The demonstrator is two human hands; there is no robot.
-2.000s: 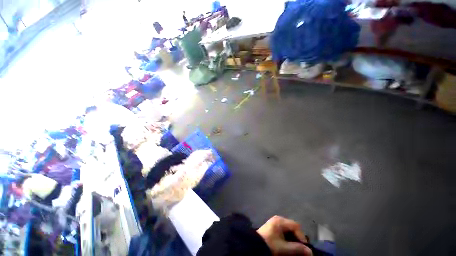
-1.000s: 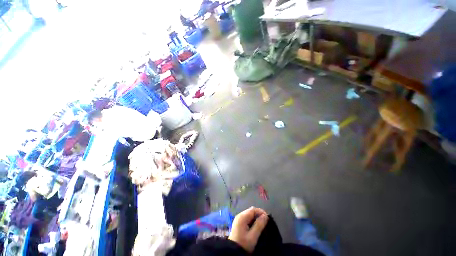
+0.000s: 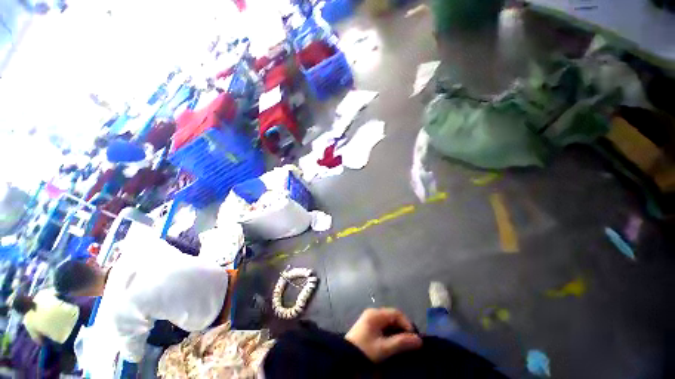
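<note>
One bare hand, seemingly my left hand [image 3: 381, 333], shows at the bottom centre with its fingers curled. Black cloth [image 3: 318, 357] lies on both sides of it; I cannot tell sleeve from garment. Whether the fingers grip the cloth is unclear. No second hand can be made out.
A shoe tip [image 3: 439, 294] shows on the grey floor [image 3: 363, 259]. Green sacks [image 3: 481, 129] lie ahead right. A white container [image 3: 274, 215], blue crates [image 3: 218, 159] and a beige coil [image 3: 294, 293] stand left. A person in white [image 3: 166, 285] bends at the lower left.
The view has moved forward along the floor. The green sacks and blue crates are nearer, and the wooden stool has left the view. The hand stays low at the bottom centre.
</note>
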